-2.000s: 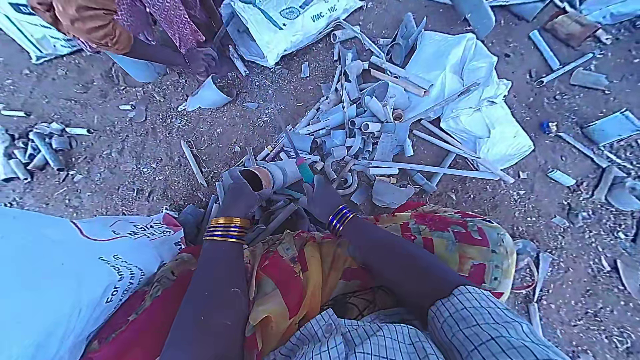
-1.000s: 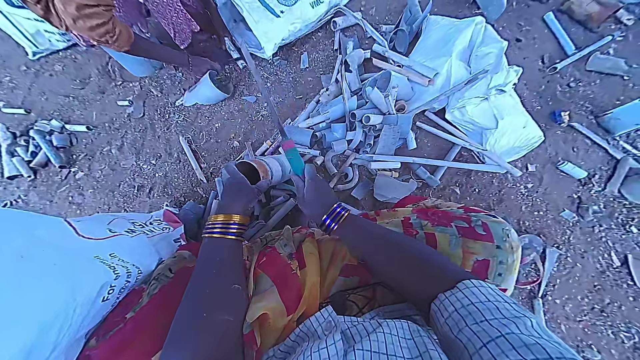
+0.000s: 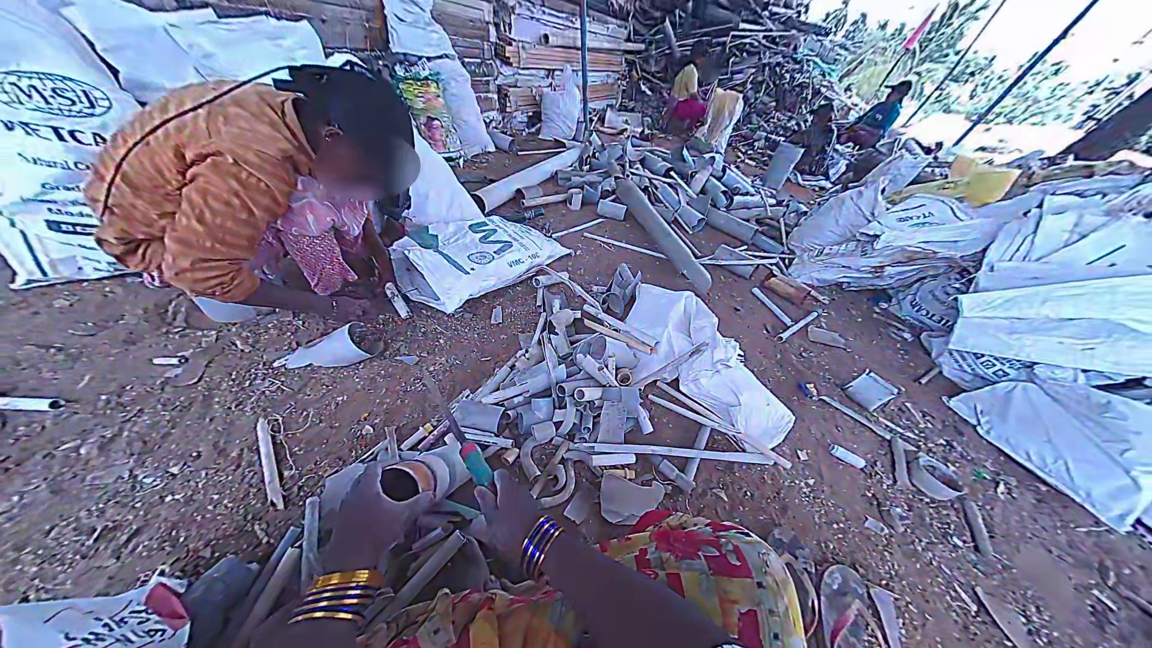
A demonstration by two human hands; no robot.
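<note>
My left hand point(image 3: 371, 520), with gold and blue bangles at the wrist, grips a short plastic pipe piece point(image 3: 439, 470) whose brownish open end faces me. Just right of it, my right hand point(image 3: 508, 522) is at the green handle of a long-bladed hand tool point(image 3: 476, 463); the blade points up and left, past the pipe. The exact kind of tool cannot be told. Beyond both hands lies a heap of grey and white plastic pipe pieces and fittings point(image 3: 585, 387). More pipe pieces lie below and between my hands, partly hidden by them.
A crouching person point(image 3: 216, 180) at the left reaches toward a cut pipe piece point(image 3: 337, 347). A white sack point(image 3: 477, 256) lies near that person, and a white sheet point(image 3: 711, 360) beside the heap. Farther back are a larger pipe pile point(image 3: 684, 198) and stacked sacks point(image 3: 1062, 333) at the right.
The view has tilted up and now takes in the yard behind. My left hand still has the pipe piece, and my right hand stays at the green handle.
</note>
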